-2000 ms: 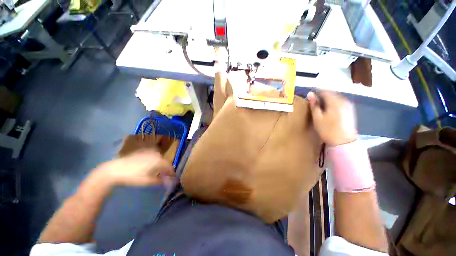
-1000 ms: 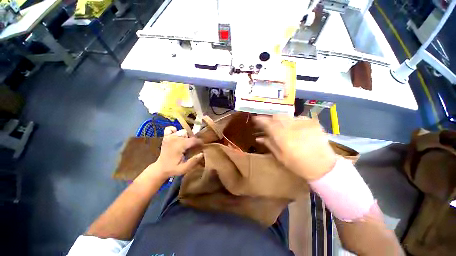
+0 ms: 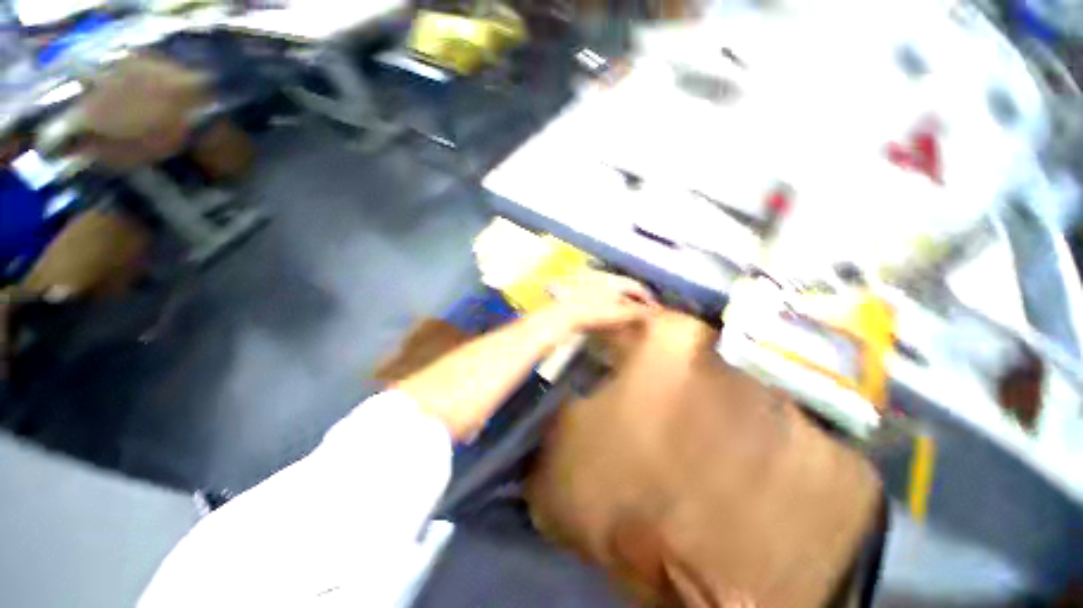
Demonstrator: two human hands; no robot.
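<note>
The picture is blurred. A tan-brown bag (image 3: pixel 736 457) lies over my lap, below and to the left of the machine's yellow-orange clamp frame (image 3: pixel 876 350), apparently outside it. My left hand (image 3: pixel 612 303) is at the bag's upper left corner and appears to grip it; the fingers are blurred. A darker brown patch (image 3: pixel 641 546) shows low on the bag. My right hand cannot be made out.
The white machine head (image 3: pixel 867 154) stands over the white table (image 3: pixel 570 154). A yellow bundle (image 3: pixel 517 261) and blue basket (image 3: pixel 479 311) are beyond my left forearm. A brown piece (image 3: pixel 1019 386) lies on the table at right. Brown items (image 3: pixel 143 107) are at far left.
The view has swung left. The bag came out from under the clamp, was gathered in both hands, and now hangs spread out. My left hand has moved to its upper corner; my right hand has left view.
</note>
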